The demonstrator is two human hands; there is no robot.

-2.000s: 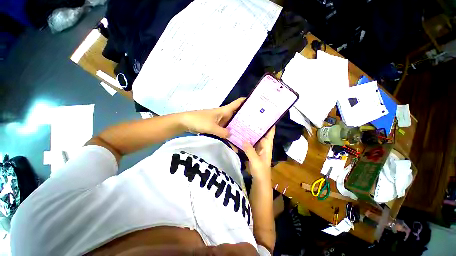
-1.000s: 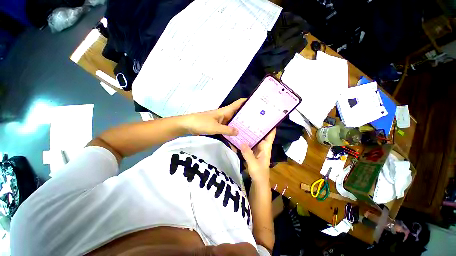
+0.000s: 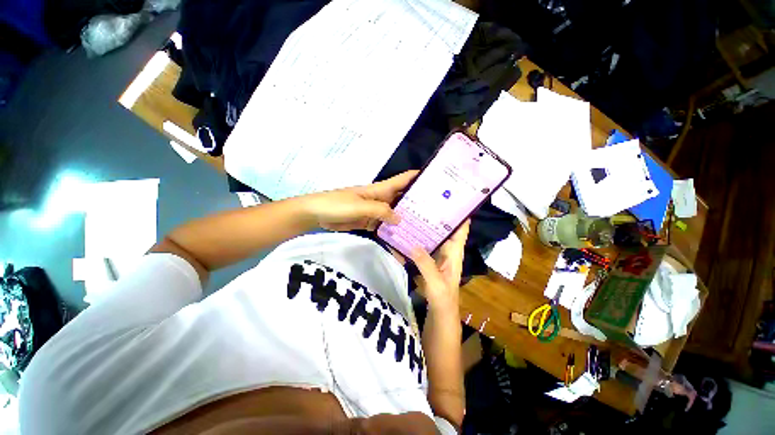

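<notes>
A smartphone [image 3: 447,194] with a dark edge and a bright pinkish-white screen is held tilted in front of my white shirt. Keyboard-like rows show at the screen's lower end. My left hand [image 3: 361,206] grips its left side, thumb over the lower screen. My right hand [image 3: 442,262] holds its lower right side, thumb at the bottom of the screen. The fingers behind the phone are hidden.
A large lined white pattern sheet [image 3: 340,93] lies over dark fabric [image 3: 225,42]. White papers [image 3: 531,144], a blue folder [image 3: 656,200], a glass jar [image 3: 561,229], a green box [image 3: 619,293] and small yellow-green scissors [image 3: 545,321] lie on the wooden table [image 3: 497,297].
The phone has shifted very slightly, and my left thumb has moved a little at the lower part of the screen. Both hands keep their hold.
</notes>
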